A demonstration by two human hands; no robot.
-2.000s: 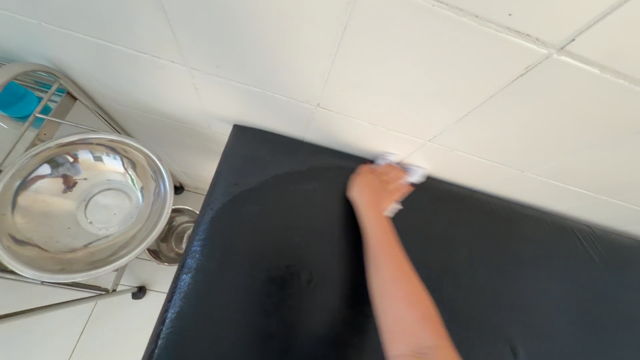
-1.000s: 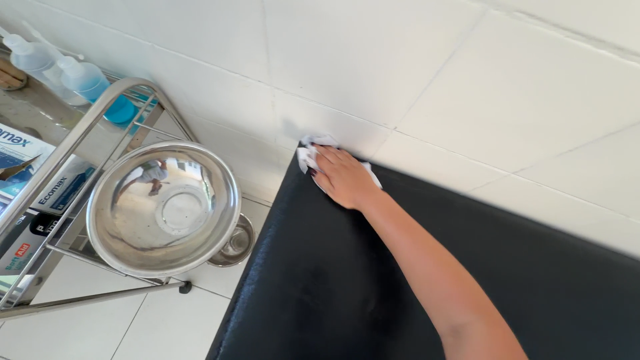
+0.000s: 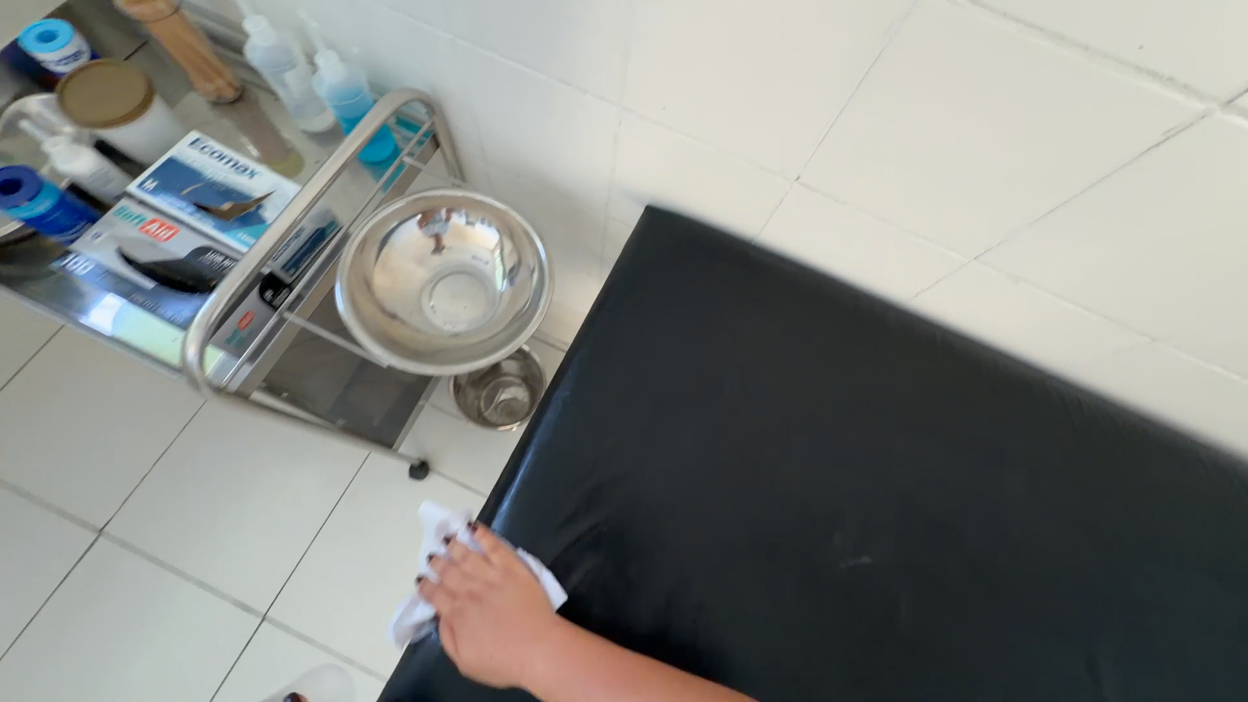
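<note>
My right hand (image 3: 492,606) presses a crumpled white cloth (image 3: 421,604) against the left edge of a black padded couch top (image 3: 829,458). The palm faces down, the fingers point up and to the left, and the cloth sticks out on both sides of the hand and over the edge. Dark polish shows on the nails. The thumb is mostly tucked out of sight. My left hand is not in view.
Left of the couch stands a metal trolley (image 3: 278,229) with glove boxes (image 3: 210,190), pump bottles and a lidded jar (image 3: 122,112). A steel basin (image 3: 444,283) sits at its end, above a smaller steel bowl (image 3: 499,388). White tiled wall (image 3: 877,146) runs behind.
My right hand has moved with the cloth from the couch's wall-side edge to its far corner, then down along the left edge. The view has shifted left, showing more of the trolley.
</note>
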